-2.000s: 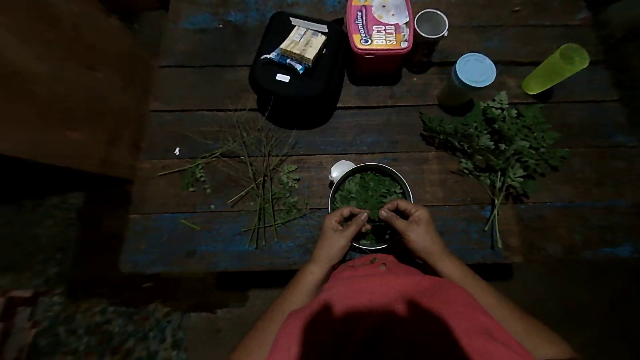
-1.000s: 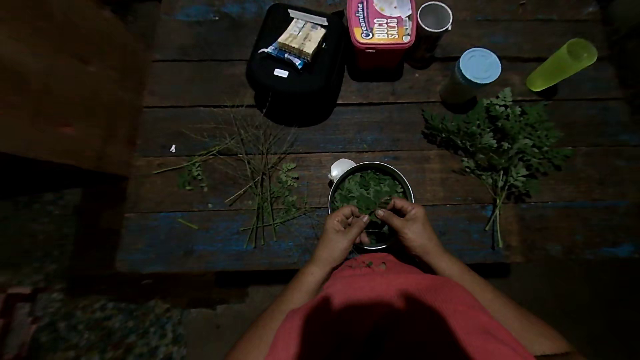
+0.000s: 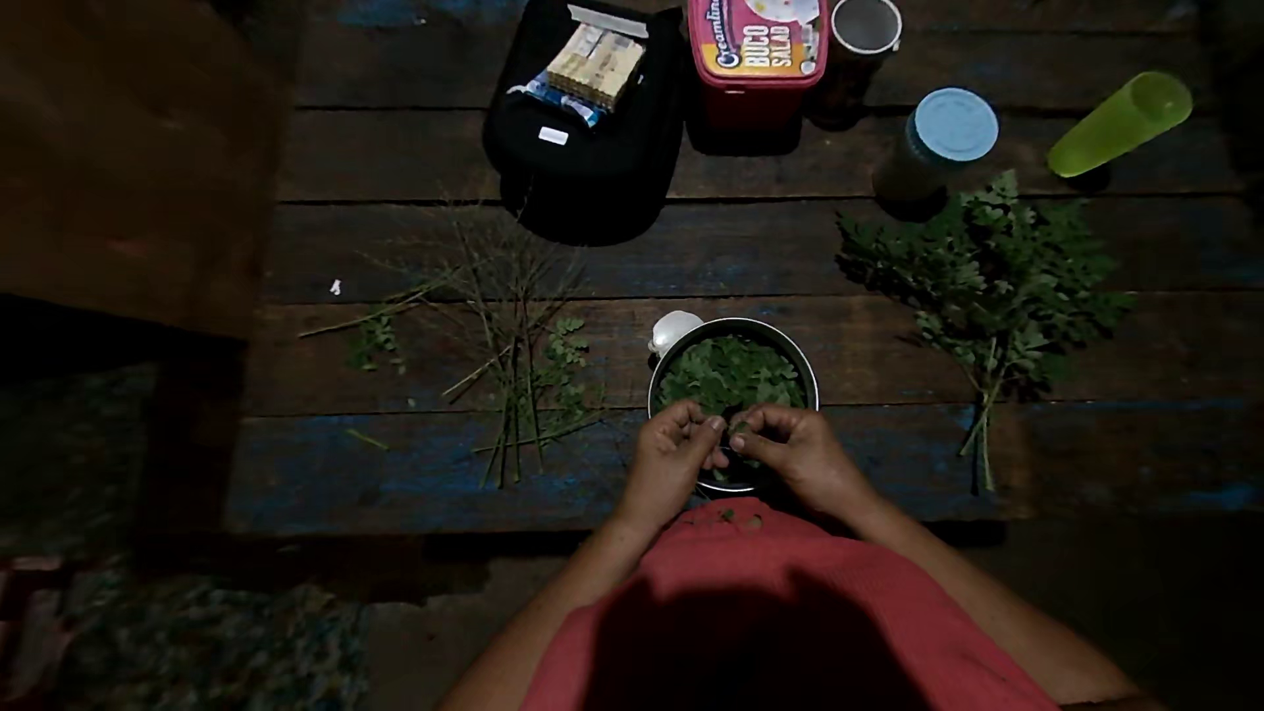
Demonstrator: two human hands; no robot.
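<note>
Both of my hands are over the near side of a round pot [image 3: 812, 380] that holds loose green leaves [image 3: 731, 370]. The fingers of my left hand [image 3: 681, 459] are pinched at the pot's middle; whether a stem is between them is too small to tell. My right hand [image 3: 798, 456] is beside it, its thumb and finger pinched near a small bit of green. Left of the pot lie mostly bare stems [image 3: 513, 365] with a few leaves. To the right is a bunch of leafy stems [image 3: 997, 286].
At the back of the plank table [image 3: 395, 148] are a black case [image 3: 592, 188] with a packet [image 3: 595, 67] on it, a pink plastic tub [image 3: 755, 89], a cup [image 3: 866, 30], a blue-lidded container [image 3: 953, 126] and a green tumbler [image 3: 1118, 123]. A white object [image 3: 675, 330] adjoins the pot.
Leafy green matter showed at my fingertips a second ago; now little of it shows there. My hands have stayed over the pot.
</note>
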